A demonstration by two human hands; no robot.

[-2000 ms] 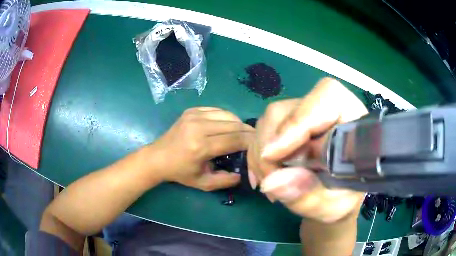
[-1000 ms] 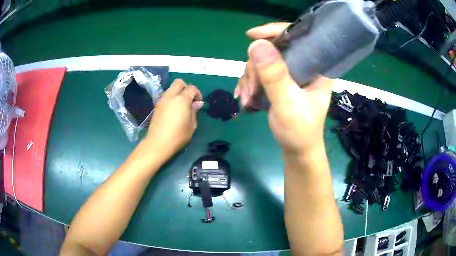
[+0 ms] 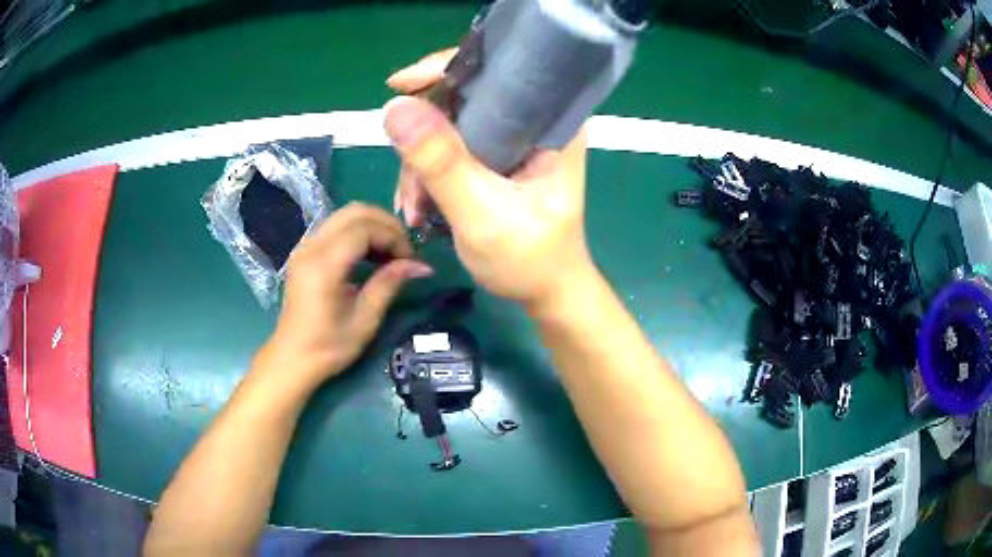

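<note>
The black device body lies on the green bench with its small white label up and thin wires at its lower edge. My right hand is closed round the grey electric screwdriver, above and behind the device. My left hand is left of the screwdriver's nose, thumb and fingers apart; I cannot tell whether a tiny screw is between them. The screw pile is hidden behind my hands. The open clear screw bag lies left of my left hand.
A large heap of black plastic parts lies at the right, beside a purple-rimmed round item. A white slotted tray is at the lower right. A red mat lies at the left, with part of a desk fan at the rim.
My hands left the device, which now lies on the bench. The screwdriver lifted off it and, since the last earlier frame, moved left. My left hand moved slightly down from the pile.
</note>
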